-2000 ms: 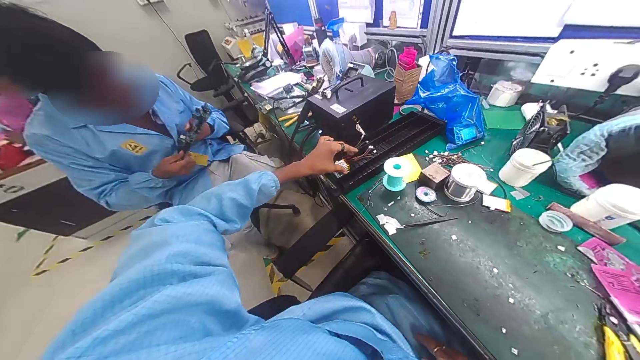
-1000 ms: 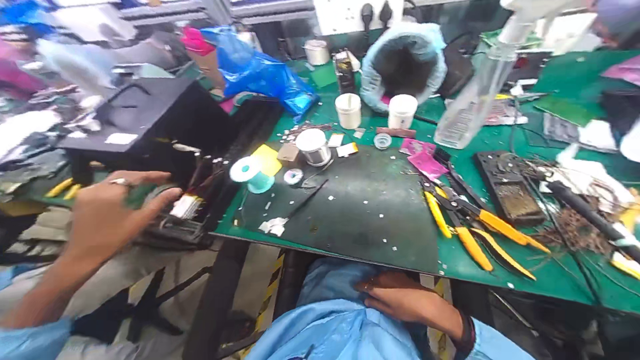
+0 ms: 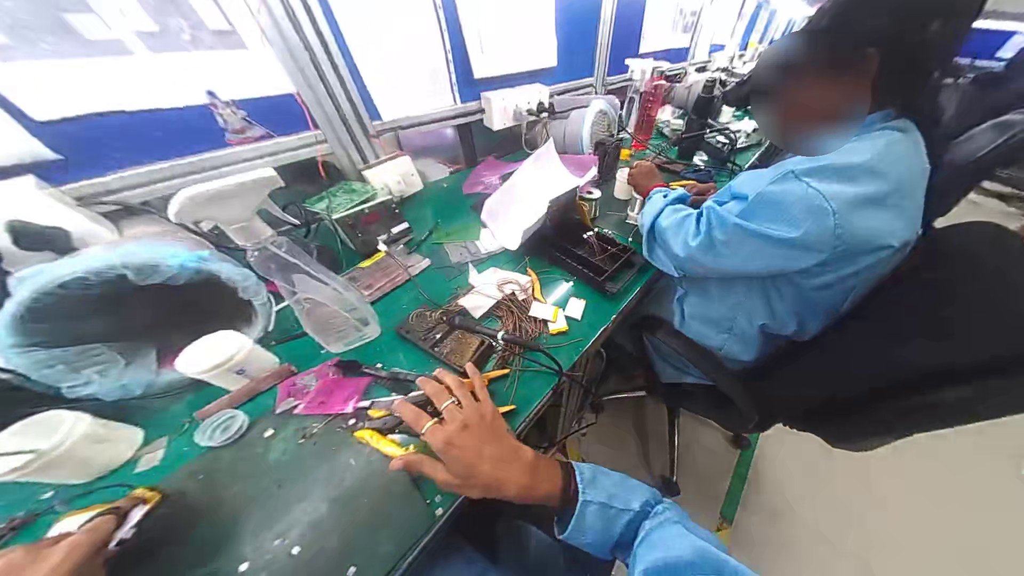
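My right hand (image 3: 480,448), with two rings, spreads its fingers over the yellow-handled pliers (image 3: 384,442) and other tools near the bench edge; whether it touches them I cannot tell. At the lower left, my left hand (image 3: 72,548) holds a small white-and-yellow part (image 3: 132,516) over the dark work mat (image 3: 280,496). Behind the tools lie pink plastic bags (image 3: 324,390). A soldering iron (image 3: 496,334) rests by its stand tray (image 3: 448,340), beside a tangle of brown wires (image 3: 516,316) and small white-and-yellow parts (image 3: 558,320).
Left of the mat are white tubs (image 3: 68,448), a clear lid (image 3: 221,428) and a bin lined with blue plastic (image 3: 136,320). A spray bottle (image 3: 320,296) stands behind. To the right, a co-worker (image 3: 776,216) sits by a black tray (image 3: 596,256), with a chair (image 3: 848,344) close behind.
The view has swung far to the right. My right hand has come from my lap to above the pliers. My left hand, formerly at the black rack, is now over the mat's left side.
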